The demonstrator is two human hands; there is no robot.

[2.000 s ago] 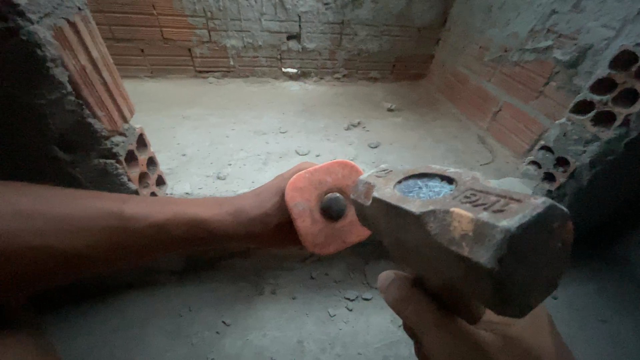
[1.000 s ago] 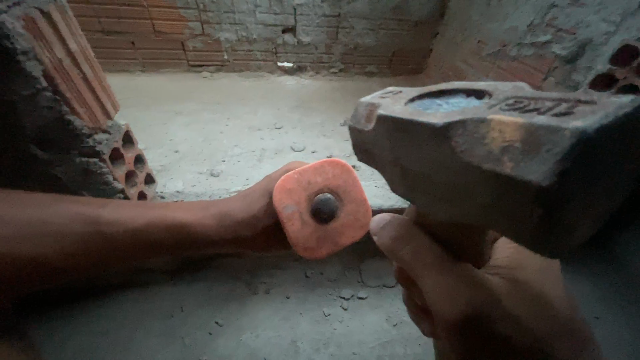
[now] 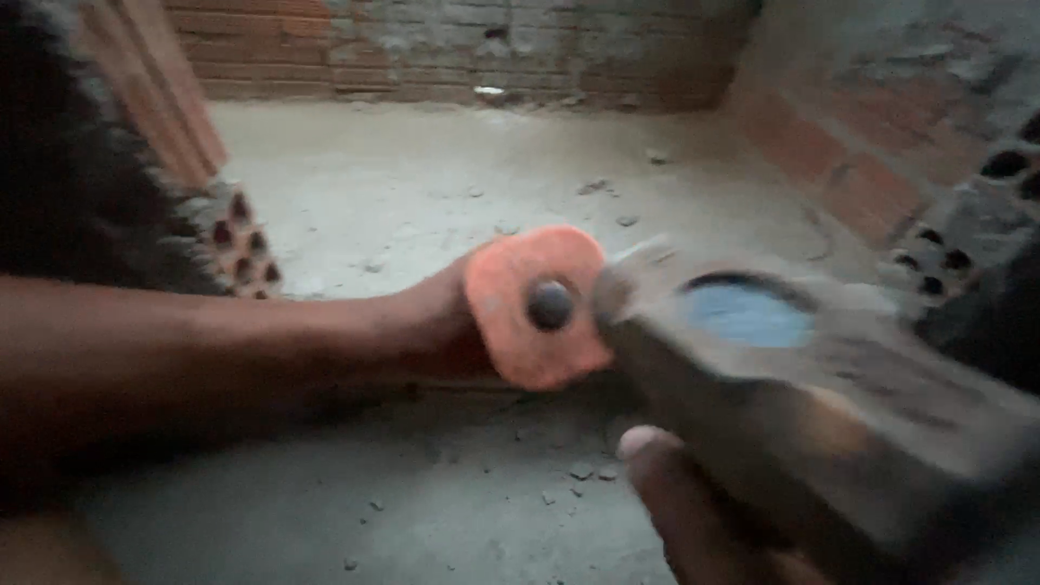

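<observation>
An orange hand guard [image 3: 528, 349] with the round dark end of a metal chisel [image 3: 550, 305] at its centre faces me in the middle of the view. Behind the guard my left hand [image 3: 459, 313] grips the tool; its fingers are mostly hidden. At the right, blurred by motion, is the steel head of a club hammer [image 3: 756, 406], its handle end showing in the eye. One corner of the head overlaps or meets the guard's right edge; contact cannot be told. My right hand [image 3: 699, 512] is closed around the handle just below the head, thumb uppermost.
Beyond my hands lies a dusty cement ledge [image 3: 390, 179] with small rubble. A hollow clay brick [image 3: 244, 244] with open cells juts out at the left, another [image 3: 934, 256] at the right. A brick wall [image 3: 406, 57] closes the back. Crumbs of debris [image 3: 581, 471] lie on the lower grey surface.
The hammer head, raised to the right and apart from the guard one second ago, has come down and left to the guard's right edge. My left hand keeps its hold on the chisel.
</observation>
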